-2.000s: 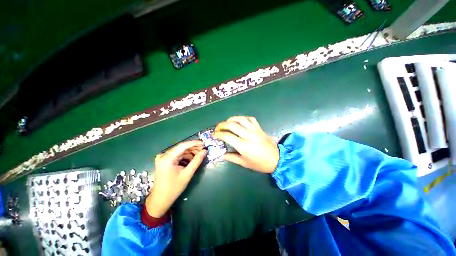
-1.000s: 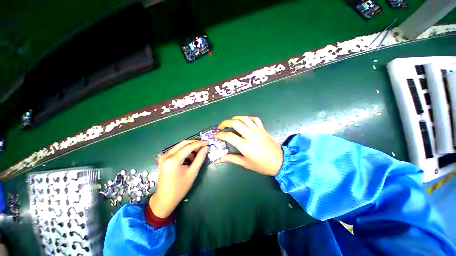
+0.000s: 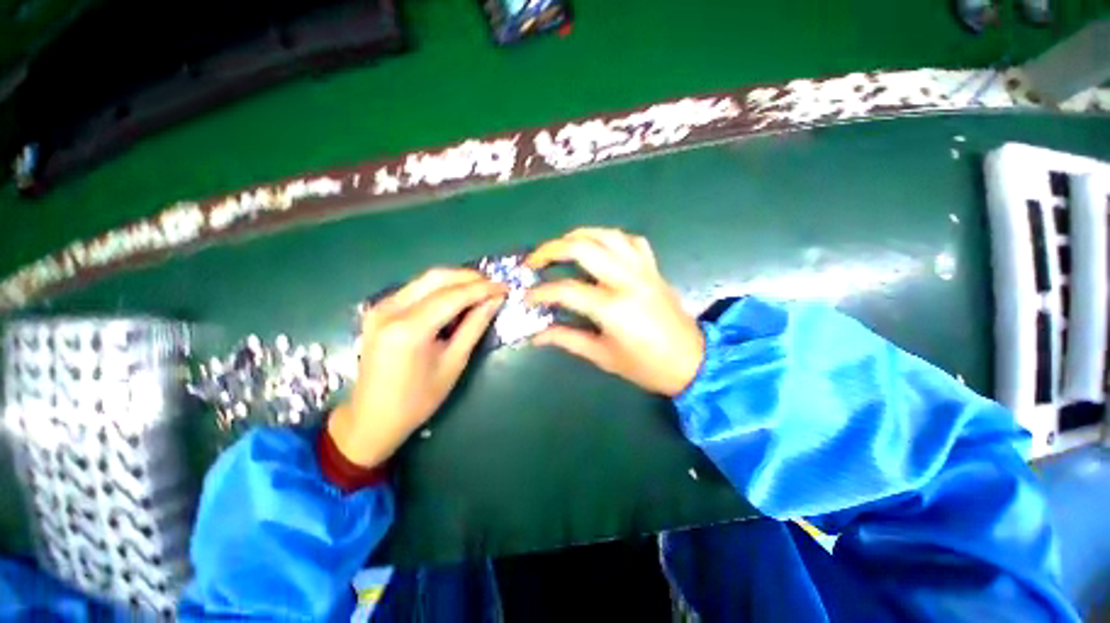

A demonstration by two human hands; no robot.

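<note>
An open phone housing (image 3: 516, 319) lies on the dark-green bench between my hands, its blue-white and silver board end showing. My left hand (image 3: 420, 347) covers the housing's left part, with thumb and fingertips together at the board; whether they pinch a small part is hidden. My right hand (image 3: 624, 314) holds the board end from the right, fingers at the top edge and thumb at the lower edge. A pile of small silver components (image 3: 270, 380) lies left of my left hand. A component tray (image 3: 95, 450) with rows of dark-and-silver parts is at the far left, blurred.
A chipped brown-and-white edge rail (image 3: 458, 162) runs between the bench and the green belt (image 3: 682, 55). On the belt are a long black bar (image 3: 219, 73) and another phone assembly (image 3: 528, 17). A white foam tray (image 3: 1019, 304) with black strips is at the right.
The camera view has shifted, so the bench things appear higher in the picture. My hands stay at the same housing, the left fingertips still at the board.
</note>
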